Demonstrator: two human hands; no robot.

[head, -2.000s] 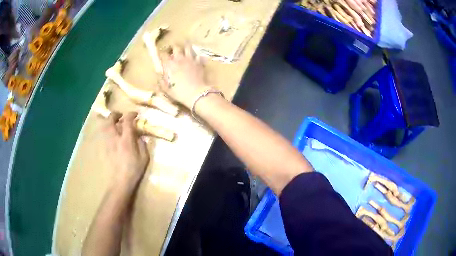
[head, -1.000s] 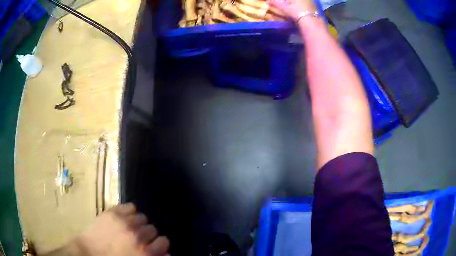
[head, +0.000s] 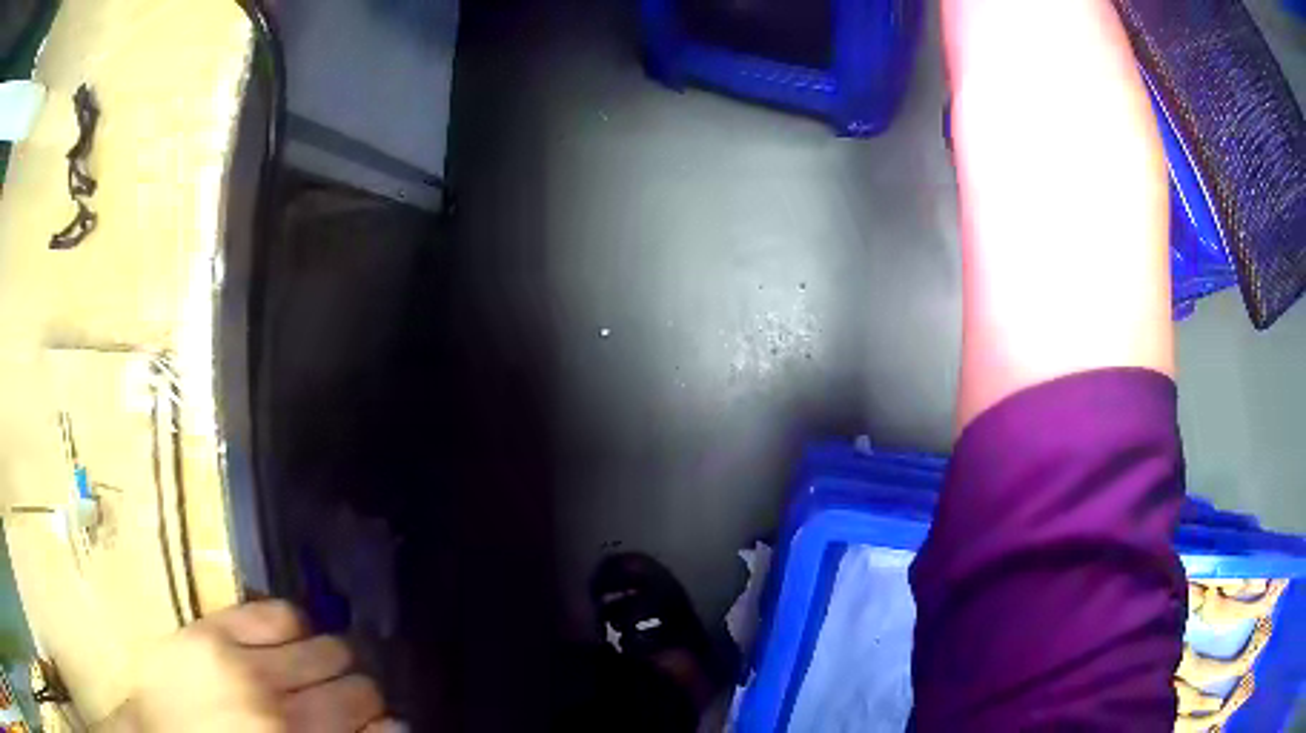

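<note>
My left hand (head: 258,673) is at the bottom left on the edge of the tan table (head: 129,294), its fingers bent over the edge; whether it holds anything cannot be told. My right hand is beyond the top edge; only its forearm and purple sleeve show at the right. Tan limb pieces (head: 1232,609) lie in a blue crate (head: 814,566) at the bottom right, partly hidden by the sleeve. A small white and blue item (head: 85,504) lies on the table.
Dark twisted strips (head: 82,172) and a white object (head: 20,109) are on the table's far part. A blue stool (head: 859,93) stands at the top. A dark textured seat (head: 1239,143) is at the upper right. A foot in a dark sandal (head: 640,609) is on the floor.
The view has swung off the limb pieces on the table and tipped down toward the floor. My right hand, a second ago at the crate of limb pieces above, has left the picture.
</note>
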